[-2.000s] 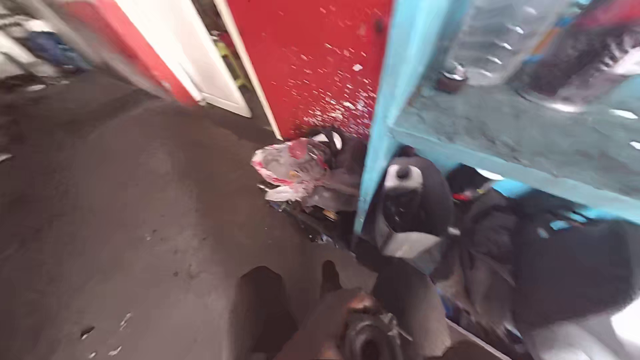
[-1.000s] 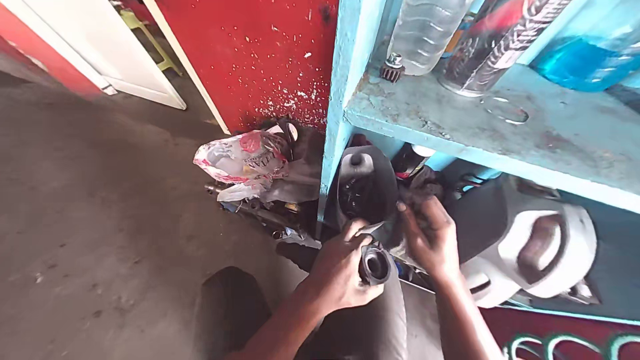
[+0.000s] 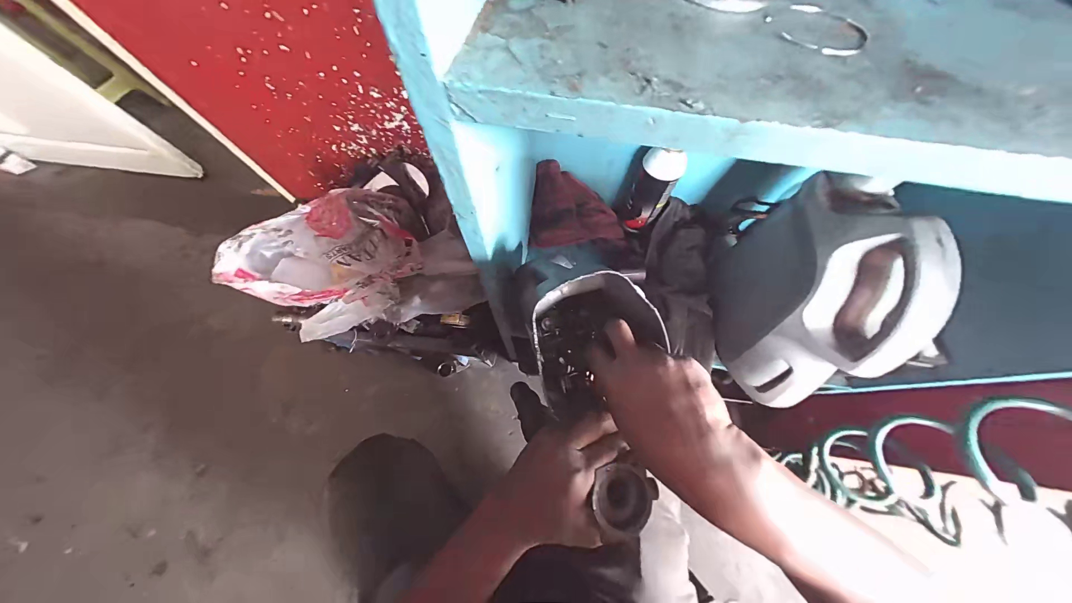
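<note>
My left hand (image 3: 561, 477) is closed around a dark cylindrical part (image 3: 624, 498) with a round hollow end, above my lap. With its fingers inside a cut-open plastic container (image 3: 540, 335), my right hand (image 3: 662, 394) touches small dark metal parts (image 3: 569, 335) that look like loose hardware. The fingertips are partly hidden among them, so I cannot tell whether they grip a piece. The container leans at the lower shelf opening, beside the blue post. To its right lies a white and grey plastic container (image 3: 879, 293) with a moulded handle.
A blue wooden shelf (image 3: 737, 92) overhangs the container, with a wire ring (image 3: 825, 29) on top. Beneath it are a spray can (image 3: 653, 184) and dark cloths (image 3: 574, 201). A plastic bag (image 3: 318, 251) lies left of the post (image 3: 444, 151). Green hoses (image 3: 888, 452) curl at lower right.
My right hand has moved from beside the open container into it. My left hand still holds the cylindrical part. The view has come nearer the lower shelf.
</note>
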